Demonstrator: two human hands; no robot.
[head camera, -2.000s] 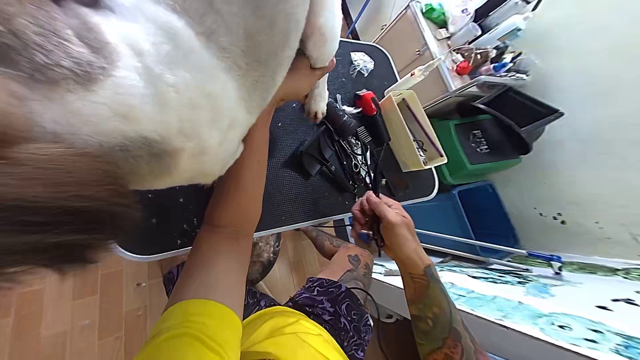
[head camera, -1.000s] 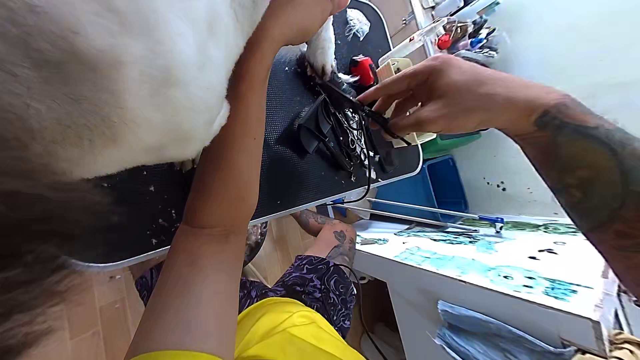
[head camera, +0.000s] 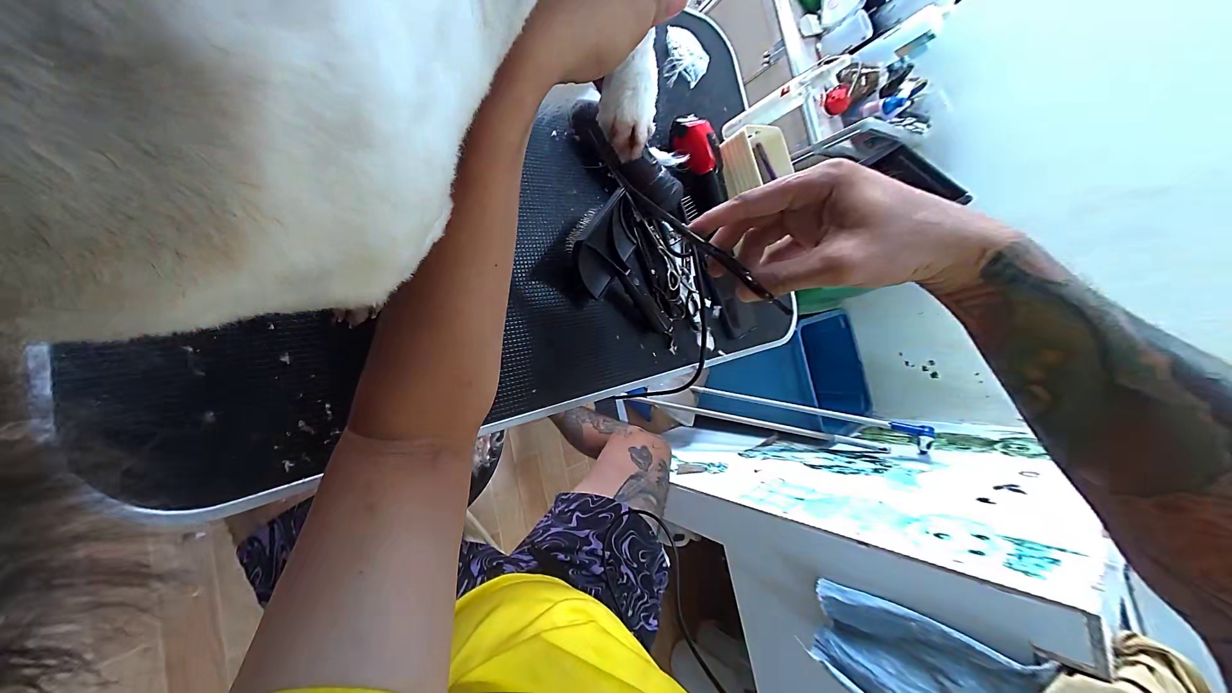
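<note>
A dog with white and brown fur (head camera: 241, 164) stands over the black grooming table (head camera: 568, 356). At the top edge my left hand (head camera: 602, 34) is closed around its leg, just above a white paw (head camera: 630, 106); the fingertips are partly out of view. My right hand (head camera: 818, 226) has its fingers around a long black cord (head camera: 707, 252), over the tools. Beneath it lie several metal scissors (head camera: 679, 274), a black slicker brush (head camera: 602, 245) and a red and black tool (head camera: 695, 144). A dark cylindrical tool (head camera: 650, 178) lies by the paw.
A cream container (head camera: 756, 159) stands beside the table, with a blue bin (head camera: 833, 361) below it. Cut fur (head camera: 685, 56) lies on the tabletop. A white cabinet (head camera: 866, 520) stands at lower right, and a cable (head camera: 679, 577) hangs near my knee.
My right hand has moved from the near table edge up over the tools and the cord. My left hand stays at the dog's leg. The view has moved closer to the table.
</note>
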